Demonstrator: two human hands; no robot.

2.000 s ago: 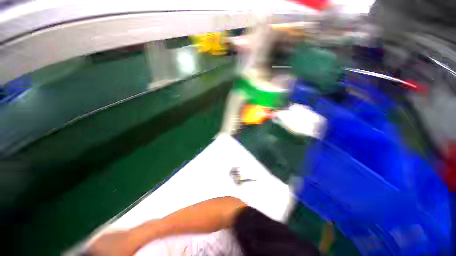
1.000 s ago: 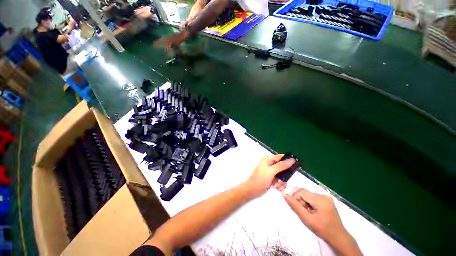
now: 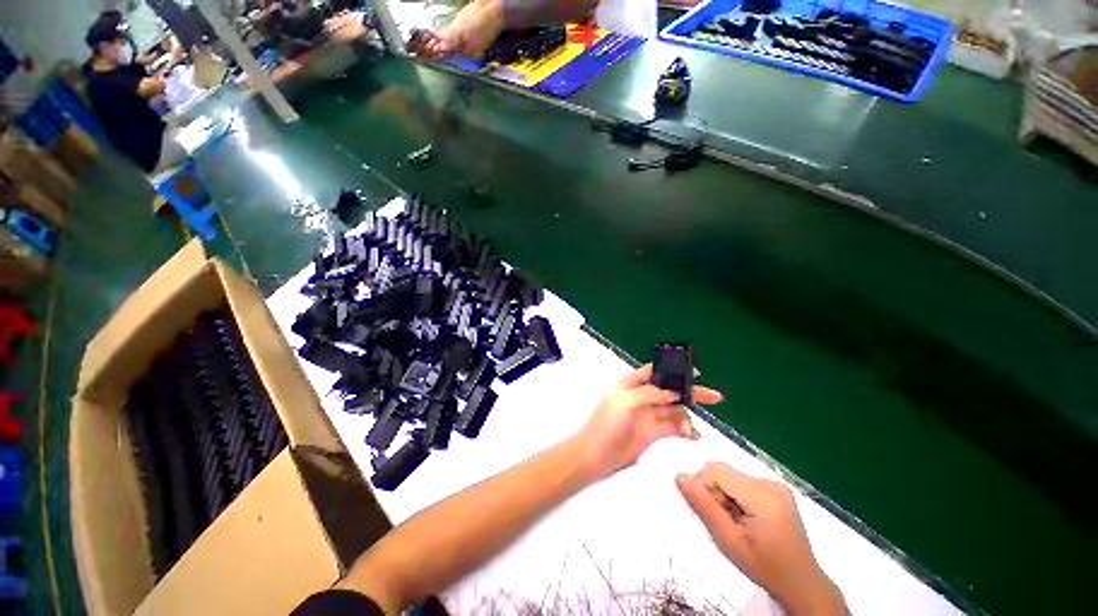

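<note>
My left hand (image 3: 641,420) holds one small black plastic housing (image 3: 672,372) upright at its fingertips, over the bench edge by the belt. My right hand (image 3: 749,522) is just right of it, apart from the housing, fingers curled; a small dark bit shows at its fingers, too small to name. A heap of black housings (image 3: 421,325) lies on the white bench surface (image 3: 548,415) left of my hands. An open cardboard carton (image 3: 259,529) with rows of black parts stands at the left.
The dark green belt (image 3: 843,349) runs beyond the bench. Across it are a blue tray (image 3: 925,87) of black parts, a small black unit (image 3: 673,82), cabled pieces (image 3: 668,157) and another person's arm (image 3: 482,27). A seated person (image 3: 123,96) is at far left.
My left hand has turned and holds the housing more upright, slightly higher and further left. My right hand has drawn slightly down, away from it. The other person's arm across the belt has pulled back.
</note>
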